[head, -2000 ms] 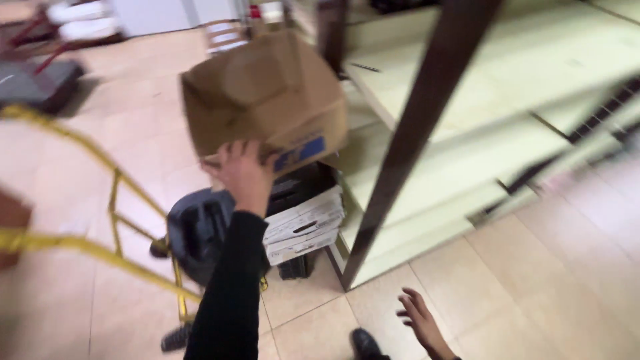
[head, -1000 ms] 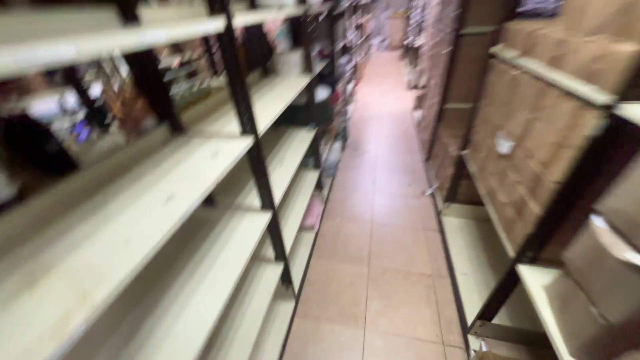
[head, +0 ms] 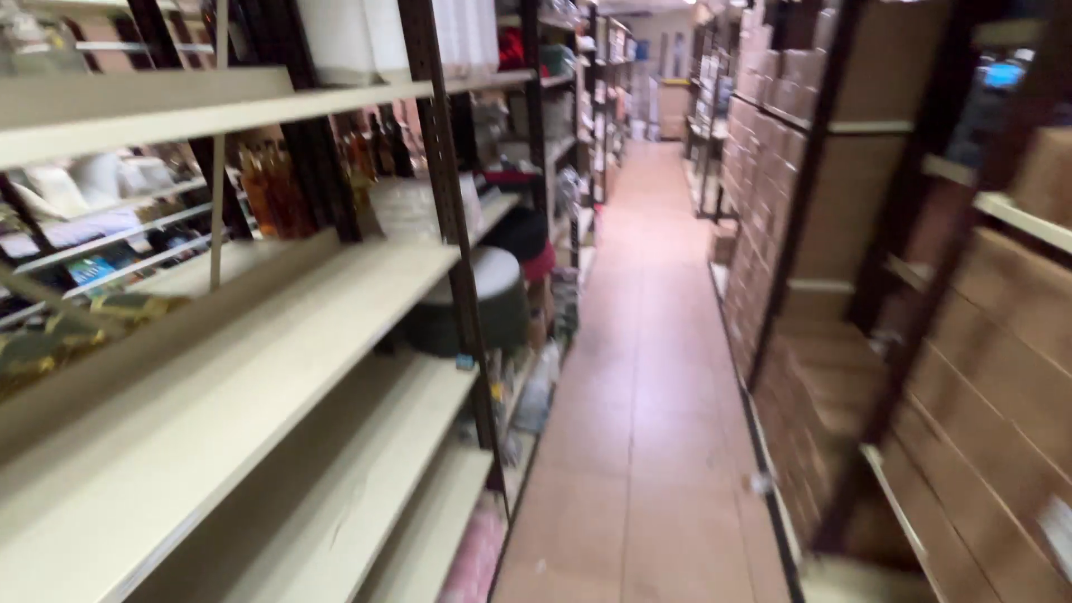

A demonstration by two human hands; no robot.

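Observation:
Neither my left hand nor my right hand shows in the head view now, so what they hold or touch is hidden. Cream metal shelves (head: 251,335) on dark uprights (head: 456,218) run along the left side. Further along that side a round dark-green stool or container with a pale top (head: 494,293) sits low on the rack. Stacked cardboard boxes (head: 988,402) fill the rack on the right.
A tiled aisle floor (head: 628,402) runs ahead between the racks. Amber bottles (head: 272,193) stand behind the left shelves. Something pink (head: 477,553) lies at the foot of the left rack. A small pale scrap (head: 760,483) is by the right edge of the aisle.
Two seconds ago my left hand was at an open cardboard box and my right hand was apart from it; both are out of view now. The view has swung to the aisle.

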